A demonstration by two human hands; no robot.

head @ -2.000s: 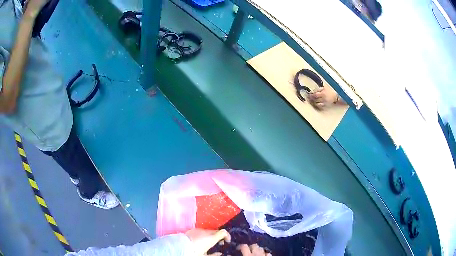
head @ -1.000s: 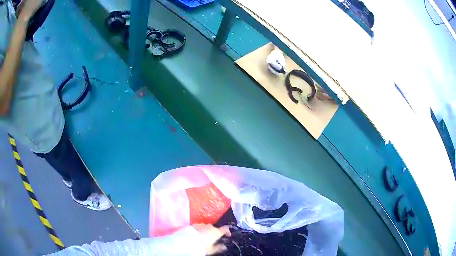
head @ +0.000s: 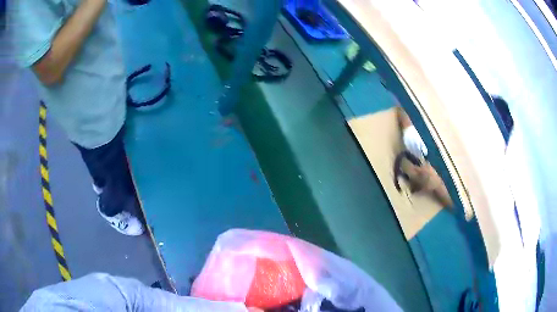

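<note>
A large cloudy plastic bag [head: 342, 274] stands at the bottom centre, cut off by the lower edge. A glossy red-orange packet [head: 276, 283] shows inside it, with pink film to its left. Only a little of the dark parts [head: 293, 306] shows at the bag's mouth. My left sleeve [head: 116, 295] reaches in from the lower left towards the bag. My left hand is hidden past the picture's lower edge. My right hand is not in view.
A black headband [head: 149, 88] lies on the teal bench [head: 201, 170] beside a standing person [head: 91, 91]. More headbands [head: 272, 64] lie on the green channel. A person's hands hold a headband on a tan board [head: 382, 143]. A blue tray [head: 314, 21] is at the top.
The view has turned, so the bench and bag sit lower and further right. My left hand, earlier visible at the dark parts, is out of the picture. The person opposite now has a hand on the headband.
</note>
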